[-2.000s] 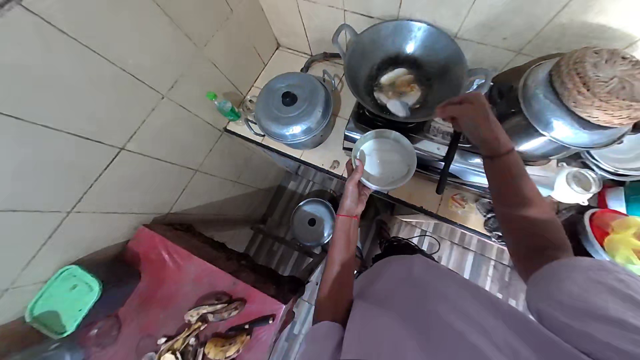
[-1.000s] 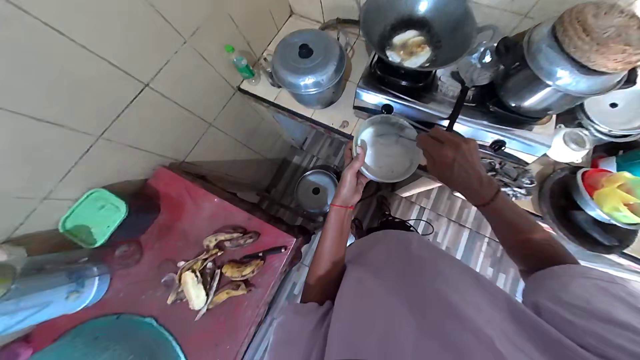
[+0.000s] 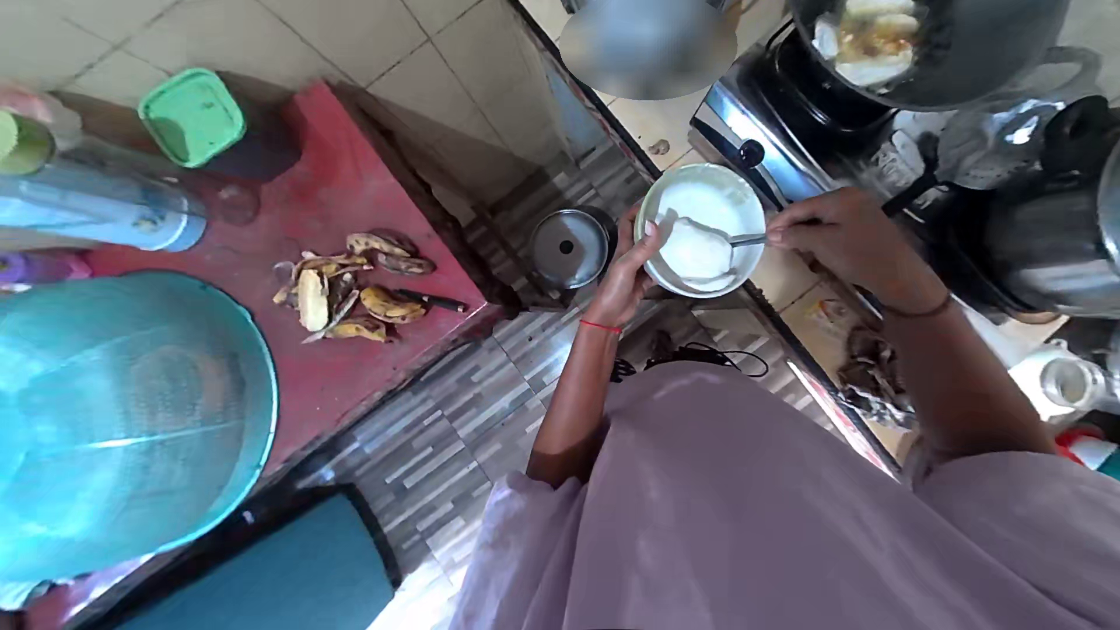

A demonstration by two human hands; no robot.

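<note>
My left hand point(image 3: 626, 267) grips the rim of a pale bowl point(image 3: 652, 210) holding white batter-like liquid point(image 3: 700, 254). In my right hand point(image 3: 840, 232) is the handle of a metal spoon point(image 3: 746, 240), its end dipped in that liquid. A wok point(image 3: 980, 52) on the stove holds pale pieces frying in oil point(image 3: 875, 44). Beside it a skimmer point(image 3: 989, 144) with a black handle lies over the stove. On the red table, a peeled banana point(image 3: 313, 300) rests among banana peels point(image 3: 359, 328) and a black-handled knife point(image 3: 433, 300).
A gas stove point(image 3: 752, 131) stands on the tiled counter, with a large pot point(image 3: 1050, 236) on its right. A lidded pot point(image 3: 647, 44) is at the counter's left. A teal mesh cover point(image 3: 131, 420), green container point(image 3: 192, 118) and blue jug point(image 3: 96, 201) stand on the red table point(image 3: 328, 175). Another pot point(image 3: 569, 249) sits low between.
My right hand has let go of the black-handled skimmer and now holds a spoon in the bowl. The view has swung left toward the red table.
</note>
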